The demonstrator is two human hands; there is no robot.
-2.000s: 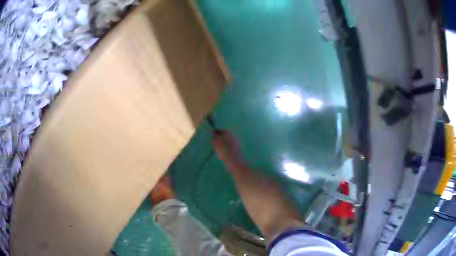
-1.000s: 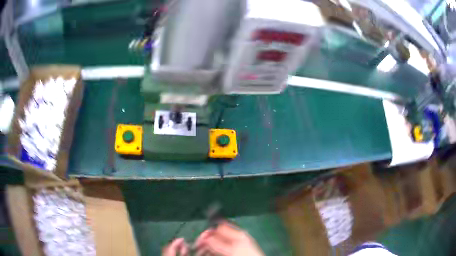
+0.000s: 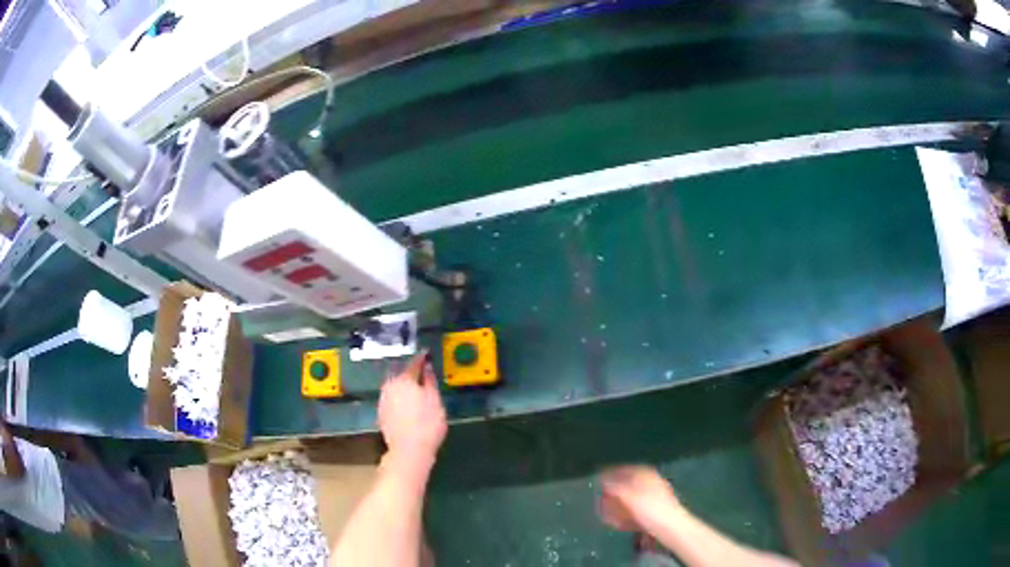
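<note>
The bench press [image 3: 172,210] is grey, with a white red-digit box [image 3: 316,249] beside it. A yellow box with a green round button [image 3: 321,373] stands left of its base and another [image 3: 471,357] stands right. A small white plate with dark fittings [image 3: 383,336] lies between them. My left hand [image 3: 413,410] reaches to the press base, fingertips just below the plate; a small dark thing shows at the fingertips, but whether it is held is unclear. My right hand [image 3: 634,498] is blurred and curled over the green floor at lower right; its contents cannot be made out.
A carton of white parts [image 3: 236,371] stands on the green bench [image 3: 709,266] left of the press. Cartons of small parts stand below the bench at left [image 3: 205,515] and right [image 3: 947,410]. White tubs [image 3: 105,321] and another person's arm [image 3: 39,482] are at far left.
The view has shifted, with the press now at the left. My hands, close together below the bench a second ago, are apart; my left hand has moved up to the press base.
</note>
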